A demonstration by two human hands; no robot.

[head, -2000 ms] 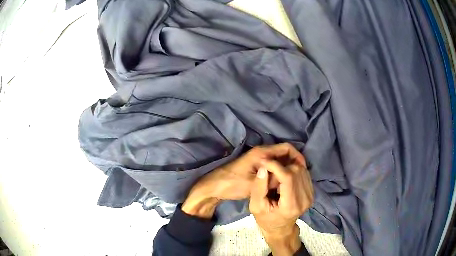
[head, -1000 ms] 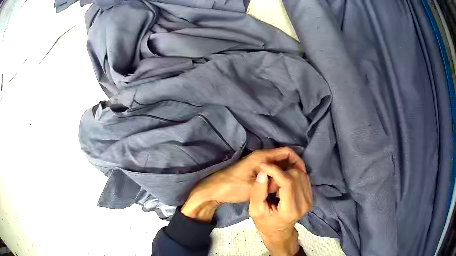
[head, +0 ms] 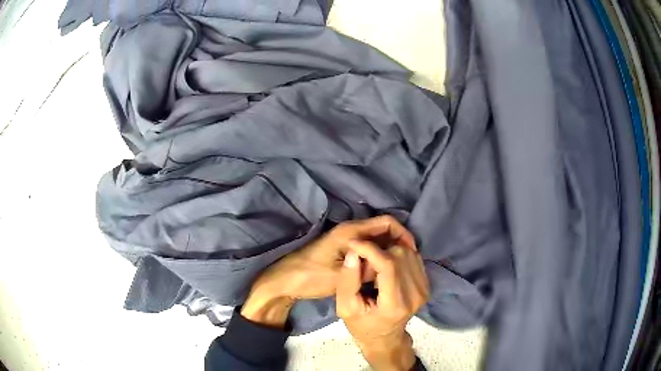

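A crumpled grey-blue garment [head: 217, 210] with seams and a slit lies in front of me, with a pale shiny patch under its lower edge. My left hand [head: 312, 264] rests at its lower right, fingers bent. My right hand [head: 384, 290] is curled over the left fingertips, thumb and fingers close together. Anything between the fingertips is hidden or too small to tell. Both hands are bare. A long grey-blue cloth [head: 536, 188] lies to the right of the hands, partly blurred.
The off-white table [head: 43, 239] shows at left, at the bottom and in a gap at the top. More grey-blue cloth with uneven edges [head: 254, 10] lies at the top. Curved blue and white bands [head: 638, 145] run along the right rim.
The garment and both hands sit further left in the picture. The long cloth at right has shifted and blurred, and the table gap at the top is wider. The hands keep nearly the same pose.
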